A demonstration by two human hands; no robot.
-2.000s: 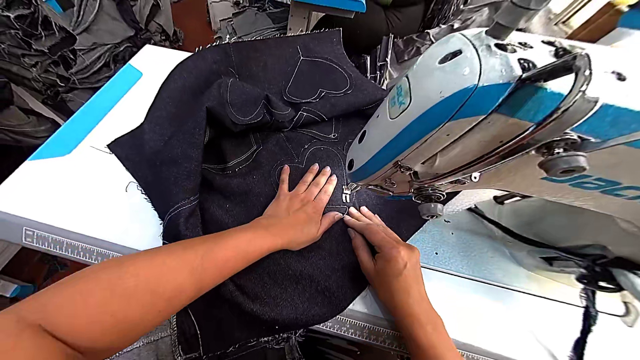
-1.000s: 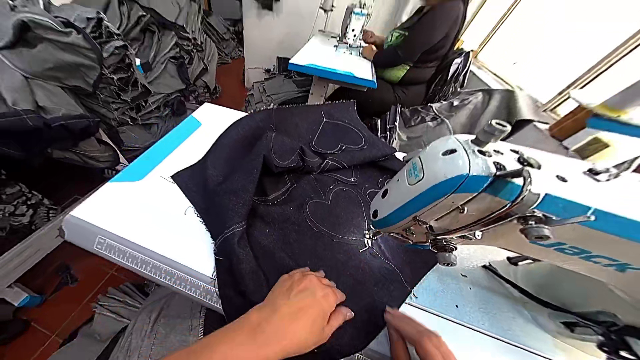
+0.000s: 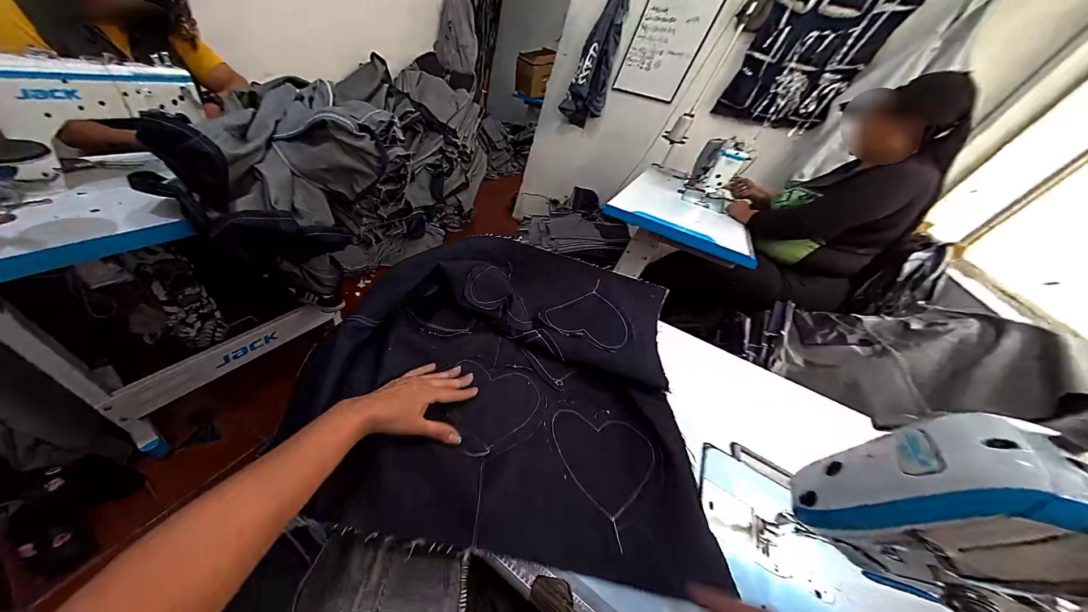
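A dark denim piece (image 3: 595, 450) with heart outlines stitched in light thread lies over the near part of the sewing table. My left hand (image 3: 421, 404) rests flat on it with fingers apart, beside one stitched heart. Only a blurred bit of my right hand (image 3: 718, 597) shows at the bottom edge, by the fabric's lower right corner; its fingers are hidden. The white and blue sewing machine head (image 3: 926, 476) is to the right, and the denim lies apart from its needle area.
White tabletop (image 3: 756, 382) extends between denim and machine. A co-worker (image 3: 858, 195) sits at another sewing machine (image 3: 722, 166) at the back right. Another person in yellow works at a machine (image 3: 93, 98) on the left, near piled grey fabric (image 3: 340, 144). Grey cloth (image 3: 926, 357) lies at the right.
The denim has come away from under the machine's needle area and moved left of it. My right hand has moved to the bottom edge of view. The view has swung up and left.
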